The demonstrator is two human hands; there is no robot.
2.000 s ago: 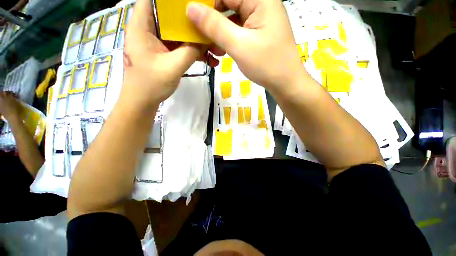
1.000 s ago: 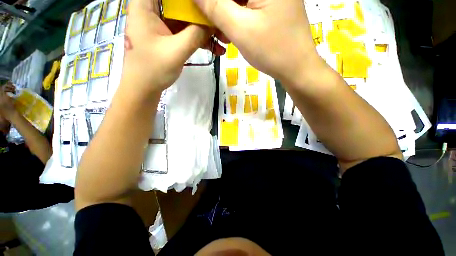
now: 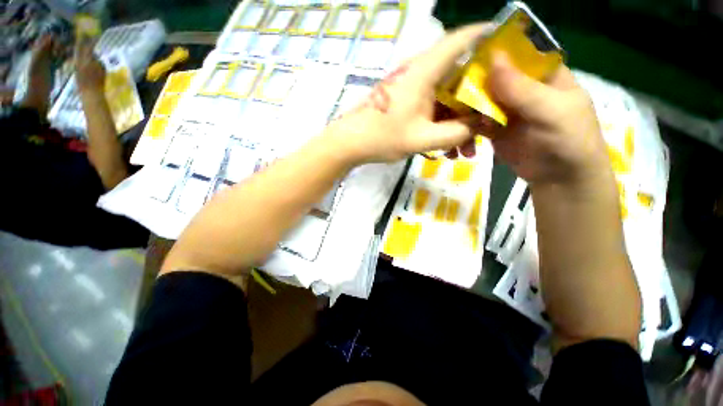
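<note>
A phone-frame part (image 3: pixel 523 17) with a dark and silver rim is held up between my hands at the top right of centre. A glossy yellow film (image 3: pixel 511 59) lies against it, with a bent flap hanging toward my left palm. My left hand (image 3: pixel 424 111) holds the part from the left, its fingers partly hidden behind it. My right hand (image 3: pixel 547 115) grips the film and part from the right, thumb on the yellow face. A sticker sheet (image 3: pixel 444 254) with yellow pieces lies below my hands.
Rows of frame parts (image 3: pixel 277 82), some with yellow bands, lie on white sheets (image 3: pixel 349 266) at left. Used liner sheets (image 3: pixel 634 119) with yellow scraps are at right. Another person's arm (image 3: pixel 101 119) is at far left. A brown box (image 3: pixel 281 333) is below the bench edge.
The view has swung, so the bench appears tilted. My hands and the part appear farther right and are tilted. The yellow film, flat earlier, now shows a bent flap.
</note>
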